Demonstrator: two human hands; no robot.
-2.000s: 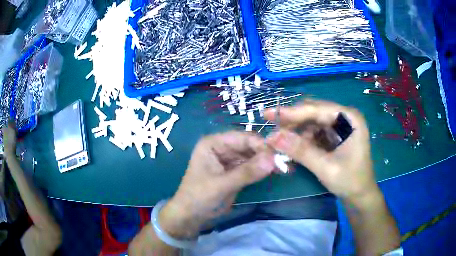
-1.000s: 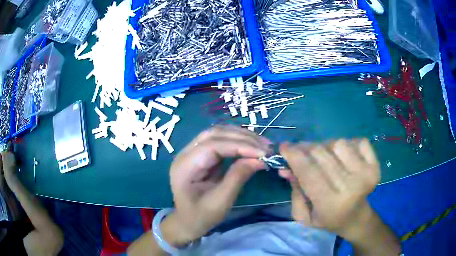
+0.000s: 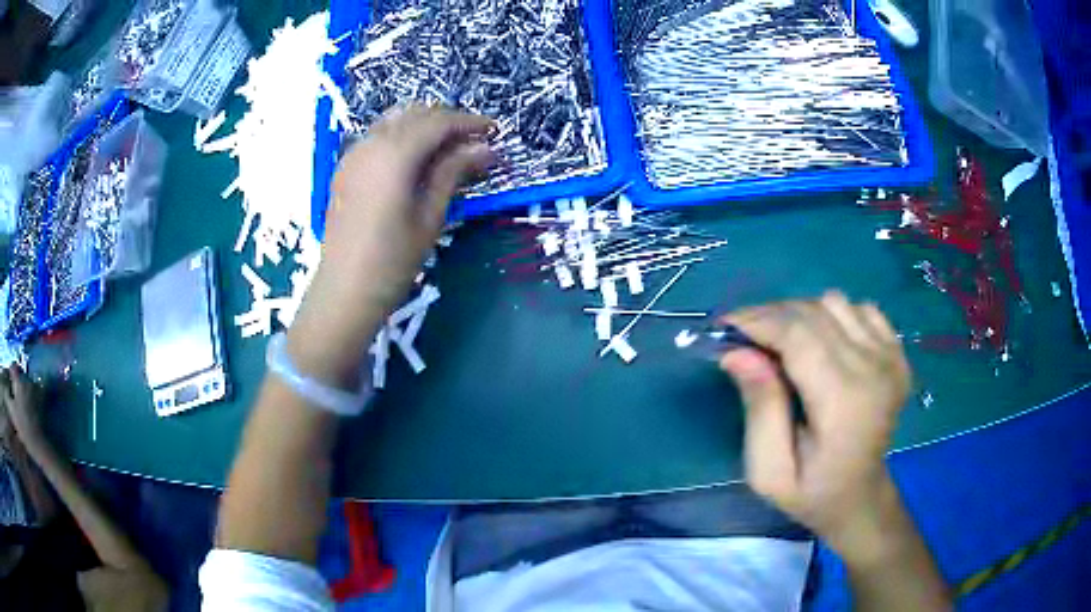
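My left hand [image 3: 395,191] is over the left blue tray [image 3: 526,194] of short metal parts [image 3: 538,84], fingers curled and slightly blurred; whether it holds a part cannot be seen. My right hand [image 3: 826,395] is closed around a small dark hand tool [image 3: 718,340] with a shiny end pointing left, above the green surface. Sleeved pieces [image 3: 586,245] lie in a small heap below the trays, one with its white block [image 3: 620,348] nearest me. White sleeves [image 3: 281,132] form a large pile at left, partly hidden by my left arm.
The right blue tray [image 3: 778,183] holds long leads [image 3: 766,96]. Red leads [image 3: 981,251] lie at right, below a clear plastic box [image 3: 987,84]. A digital scale [image 3: 182,323] is at left. Another person's arm [image 3: 72,490] is at lower left, near a neighbour's blue tray [image 3: 54,313].
My left hand has moved from beside my right hand up and left to the left tray. My right hand still holds the tool. Another sleeved piece lies at the heap's lower edge.
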